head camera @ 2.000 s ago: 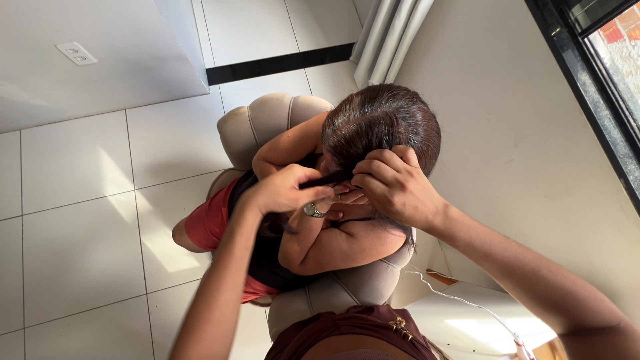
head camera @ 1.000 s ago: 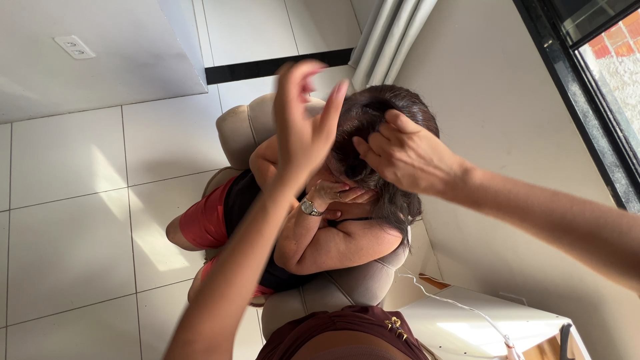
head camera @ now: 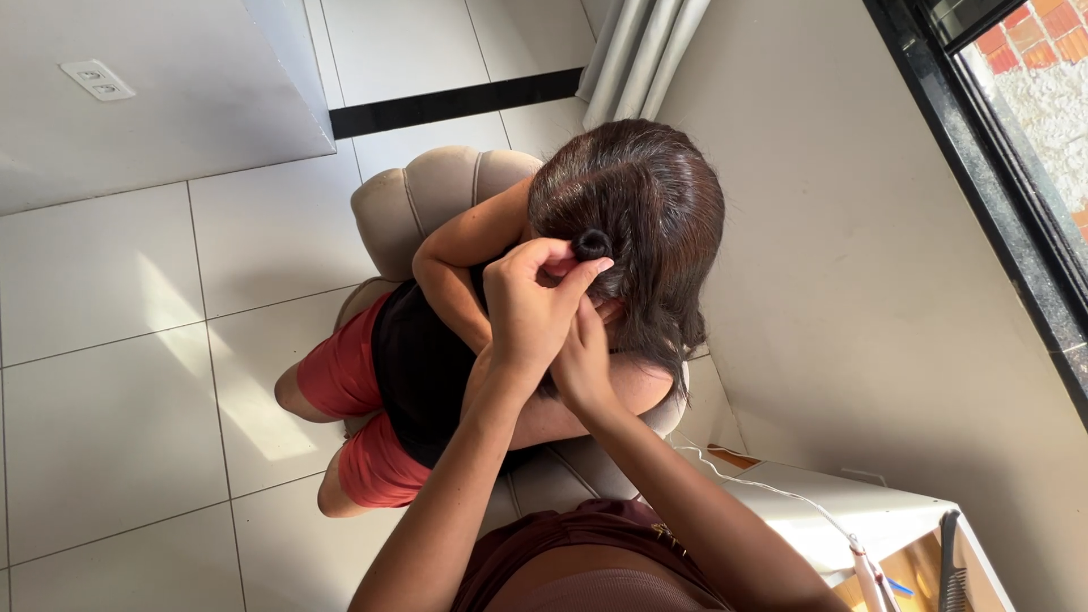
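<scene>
A seated person with dark hair (head camera: pixel 671 183) leans forward on a tufted chair (head camera: pixel 442 183), arms folded under the head. My left hand (head camera: pixel 535 297) pinches a small dark coil of hair (head camera: pixel 592 245) at the side of the head, between thumb and fingers. Just below and to its right, my right hand (head camera: pixel 585 348) is raised against the hair, partly behind my left hand; its fingertips are hidden, so what it holds does not show. Loose hair hangs at the right, over the person's shoulder.
At the lower right stands a white cabinet (head camera: pixel 799 501) with a white cable (head camera: pixel 765 486), a corded handheld appliance (head camera: pixel 867 569) and a black comb (head camera: pixel 952 561). A wall and a black-framed window (head camera: pixel 977 178) rise at the right. Pale curtains (head camera: pixel 642 59) hang behind the person.
My left hand, raised and apart from the hair one second ago, is now at the coil. My right hand has moved down and left from the top of the head. More loose hair hangs at the right.
</scene>
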